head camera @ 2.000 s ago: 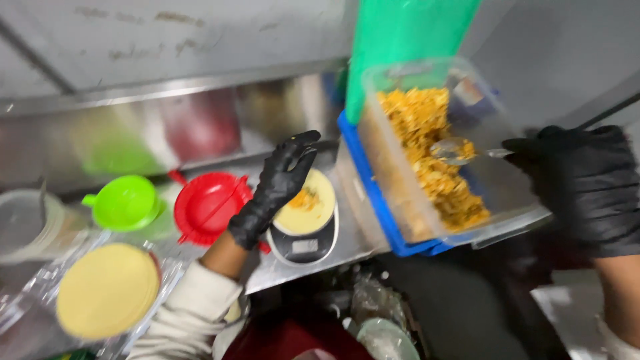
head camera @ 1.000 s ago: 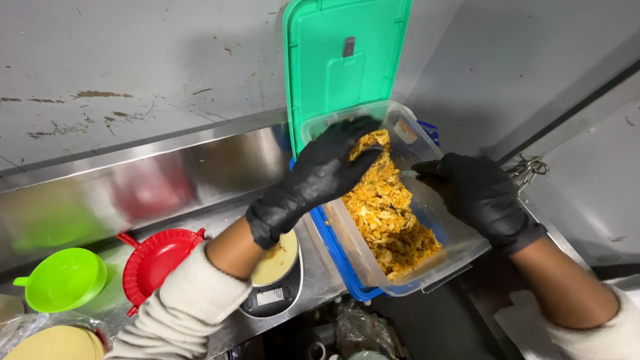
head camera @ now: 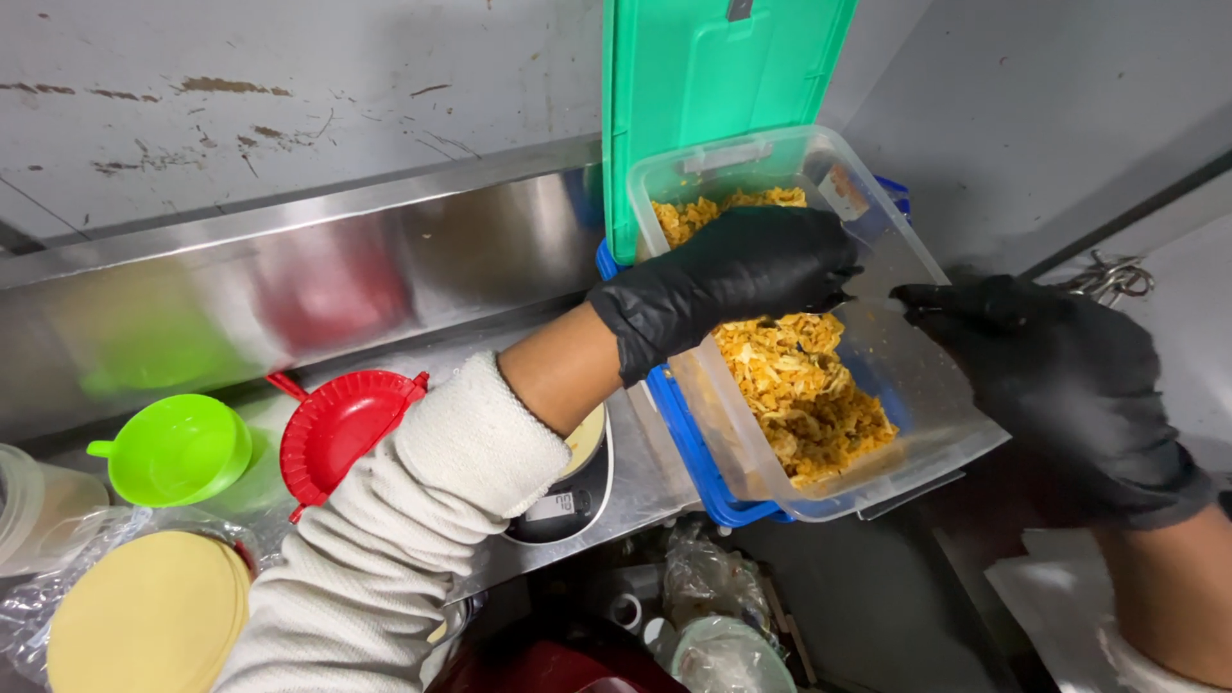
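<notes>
My left hand (head camera: pixel 770 265), in a black glove, reaches over a clear plastic container (head camera: pixel 924 385) of shredded orange-yellow filling (head camera: pixel 789 385). Its fingers are bent and point right; what lies between them is hidden. My right hand (head camera: pixel 1059 375), also gloved, is at the container's right rim with its fingertips close to the left ones. No spoon can be made out clearly. Left of the container, a round dough disc (head camera: pixel 585 441) sits on a digital kitchen scale (head camera: pixel 563 515), partly behind my left forearm. A red plastic dumpling press (head camera: pixel 346 433) lies open further left.
A green lid (head camera: pixel 722 87) stands upright behind the container, and a blue lid or tray (head camera: pixel 693 452) is under it. At left are a lime-green cup (head camera: pixel 183 450), stacked dough discs (head camera: pixel 144 616) on plastic wrap and a clear tub (head camera: pixel 43 510). The steel counter's front edge drops to bags below.
My left hand has moved from above the scale into the container, and its fingers now lie closer to my right hand. The spoon seen earlier at my right hand is no longer distinct.
</notes>
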